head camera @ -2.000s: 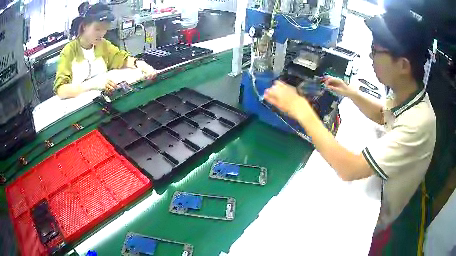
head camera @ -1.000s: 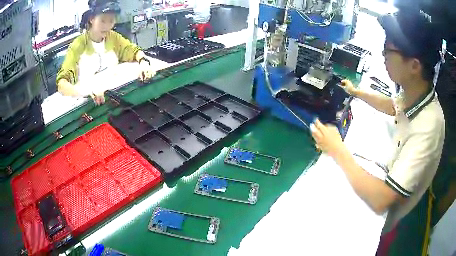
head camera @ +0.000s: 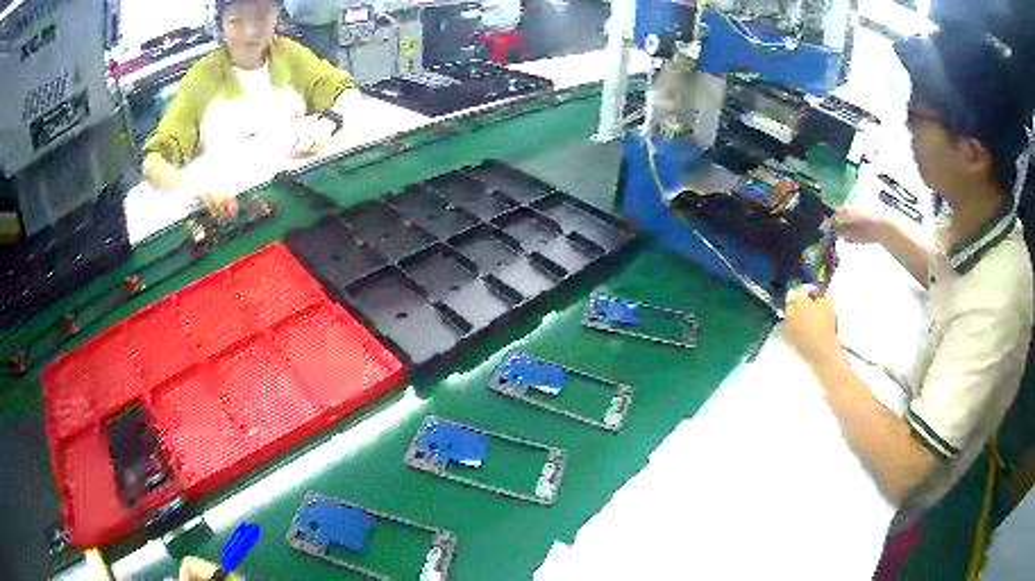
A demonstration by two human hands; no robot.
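Several phone middle frames lie flat in a slanting row on the green belt. The nearest frame (head camera: 313, 542) is cut off by the bottom edge. Another frame (head camera: 422, 463) lies beyond it, then a third (head camera: 506, 388) and the farthest (head camera: 592, 322). Each has a blue patch at its left end and a large open window. A marker pen (head camera: 238, 547) shows its bright blue cap at the bottom left. Only a small part of my right hand (head camera: 200, 569) shows beside it, around the pen; the fingertips are hidden. My left hand is out of the picture.
A red tray (head camera: 244, 386) with black parts (head camera: 137, 454) in one pocket stands left. A black pocketed tray (head camera: 400, 313) adjoins it. A blue machine (head camera: 670, 216) stands ahead. One person (head camera: 953, 329) works at right, another (head camera: 244, 97) across the belt. A white surface (head camera: 726, 488) borders the belt.
The frames and trays sit farther up and right in the picture. The nearest frame shows more fully. The pen cap has risen into view with part of my right hand. The right-hand person's hands have moved.
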